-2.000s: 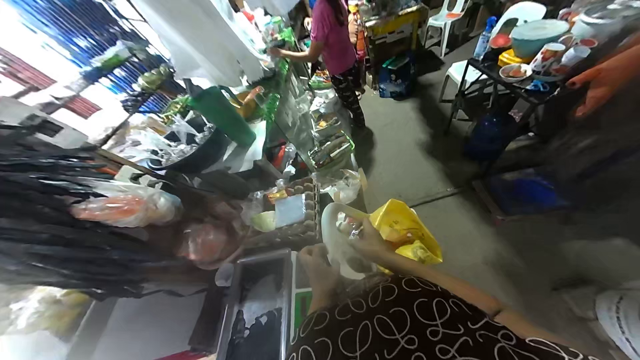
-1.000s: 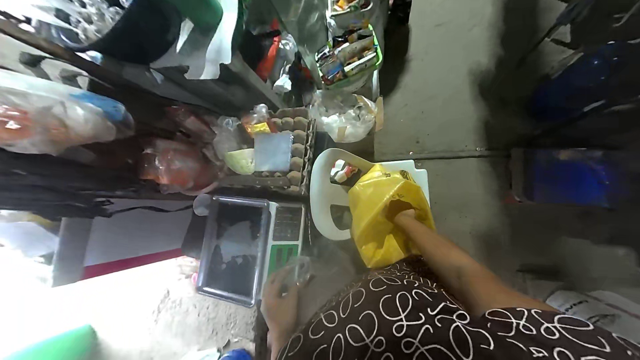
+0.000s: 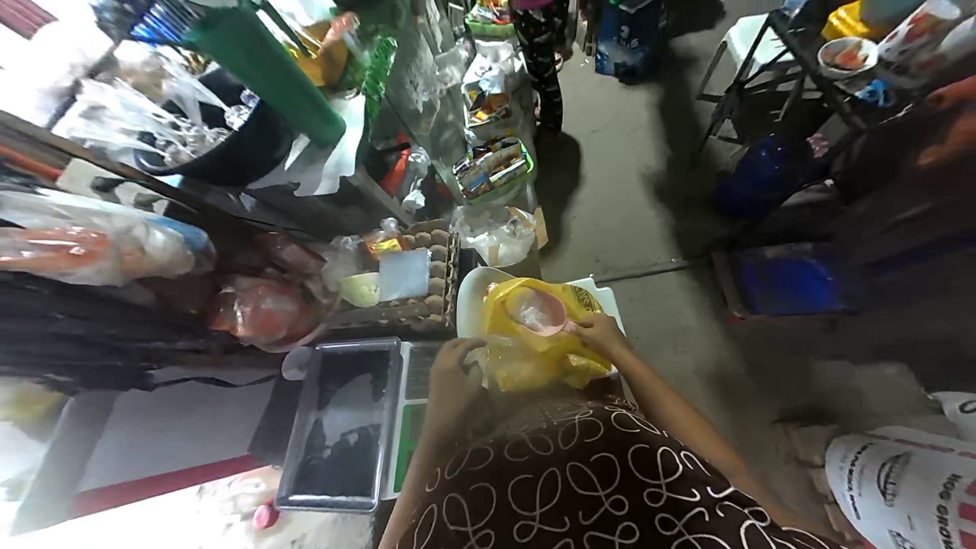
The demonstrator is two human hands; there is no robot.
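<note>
My right hand grips the handle of a pink plastic scoop holding a whitish substance, over the mouth of a yellow plastic bag. The bag rests on a white plastic chair. At the bag's left side, my left hand holds a thin clear plastic bag, its fingers curled and partly blurred. A weighing scale with a dark tray stands to the left of my left arm. Beyond it are egg trays with a pale green bowl on top.
Hanging plastic bags are at left, near a black basin of clear bags. Baskets of packets line the stall's side. A person stands farther up the aisle. A blue crate and a printed sack are at right.
My right hand, inside the yellow bag one second ago, is now above it with the pink scoop. My left hand has moved from beside the scale to the yellow bag.
</note>
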